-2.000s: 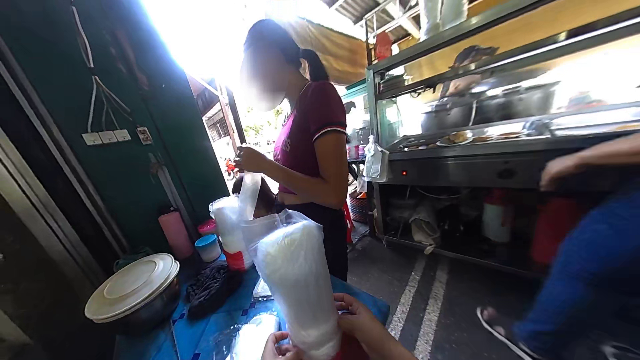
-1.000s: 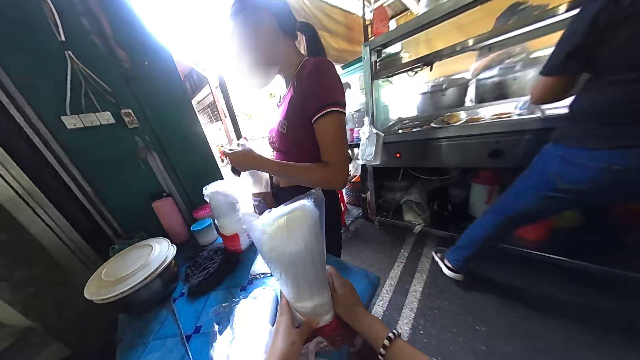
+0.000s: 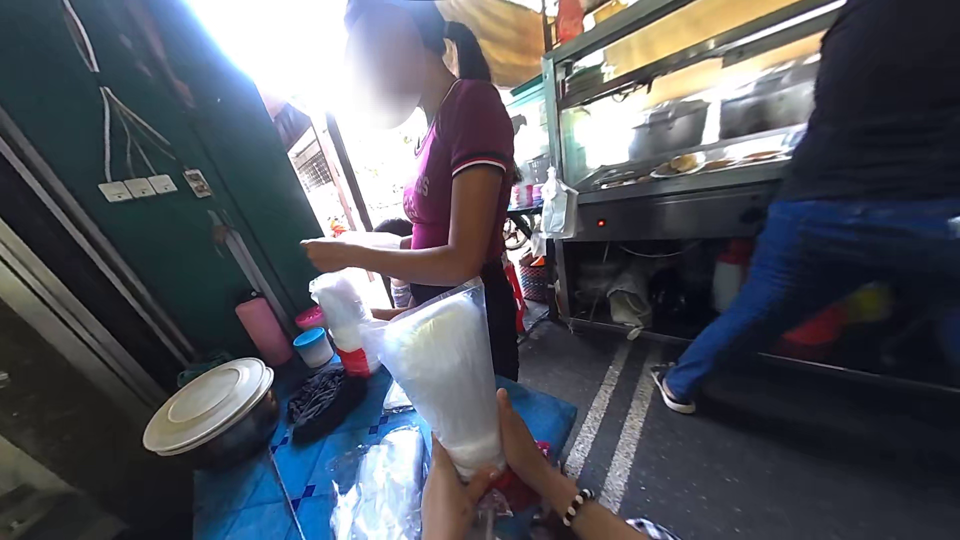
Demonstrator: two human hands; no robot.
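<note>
Both my hands are around the lower end of an upright clear plastic bag (image 3: 446,367) packed with white, translucent plastic, perhaps a stack of bags. My left hand (image 3: 454,487) grips its lower left side, and my right hand (image 3: 521,446), with a beaded bracelet at the wrist, presses the right side. Beneath the bag, partly hidden by my hands, is something red. A clear plastic package (image 3: 386,480) lies on the blue table cover (image 3: 244,499) left of my left hand. Beyond it stands a similar white plastic bundle (image 3: 341,311) with a red base.
A lidded pot (image 3: 214,409), a black cloth-like bundle (image 3: 324,401), a blue-rimmed tub (image 3: 313,347) and a pink cylinder (image 3: 264,330) are at the left. A person (image 3: 472,165) stands across the table. Another person (image 3: 847,187) is beside the steel food counter (image 3: 667,210) at right.
The person in jeans at right has come further into view beside the counter. The standing person's raised hand has moved lower. My hands remain on the plastic-filled bag.
</note>
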